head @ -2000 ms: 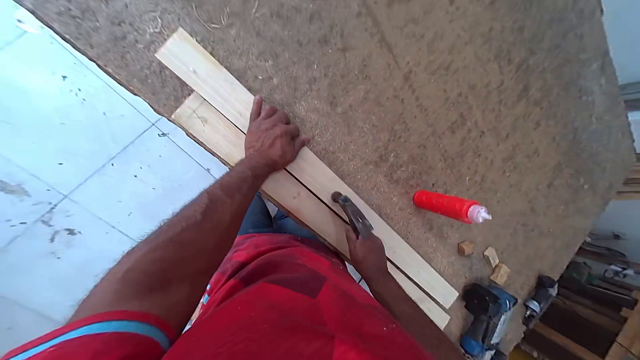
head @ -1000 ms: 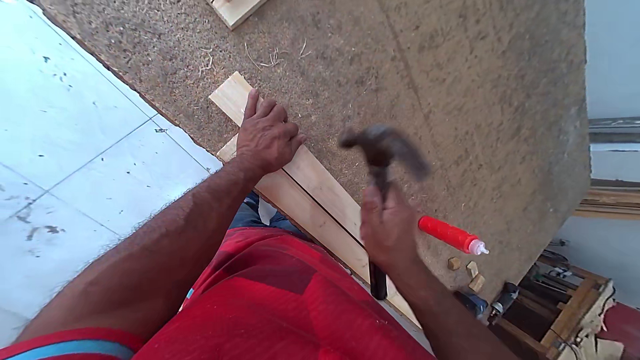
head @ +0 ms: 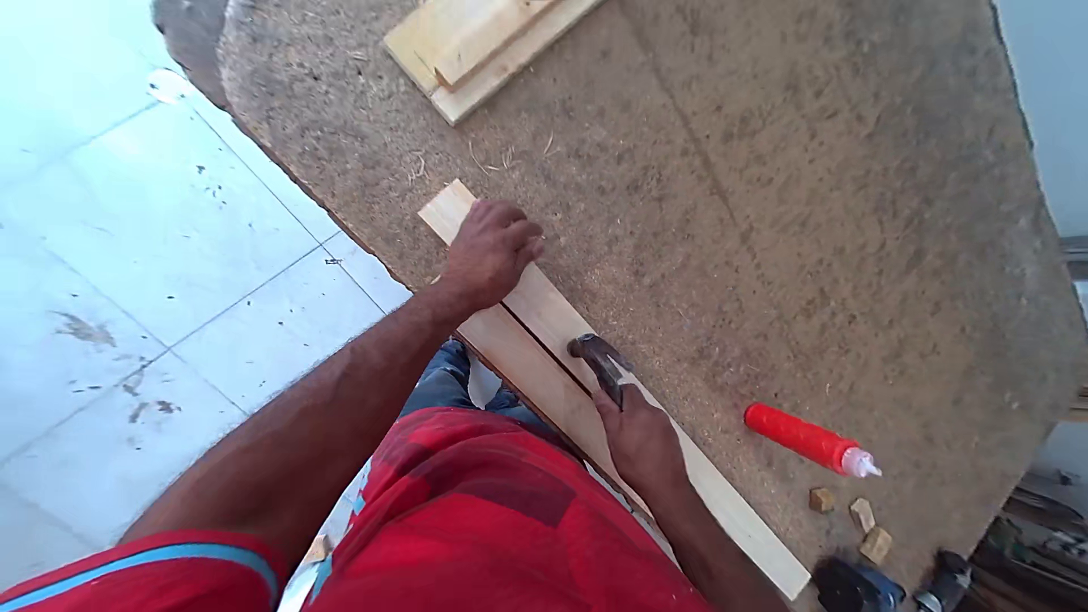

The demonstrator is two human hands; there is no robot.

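Observation:
My left hand (head: 493,255) grips the upper wooden board (head: 557,310) near its far left end, with fingers over its outer edge. A second board (head: 544,382) lies alongside, nearer my body, with a dark narrow gap between the two. My right hand (head: 642,438) is closed around a claw hammer (head: 603,361), whose head is down at the upper board, about midway along it. Most of the hammer's handle is hidden by the hand. A red squeeze bottle (head: 803,438) with a pale nozzle lies on the worktable (head: 765,280), right of the boards.
More wooden boards (head: 493,51) lie stacked at the table's top. Small wood blocks (head: 875,544) sit below the bottle, near a blue and black power tool (head: 858,586) and another tool (head: 945,582). The table's left edge borders a tiled floor (head: 170,280).
A second ago the hammer was raised above the boards; now its head is down at the upper board. My left hand still holds that board's end. The view has shifted, showing more of the stacked boards.

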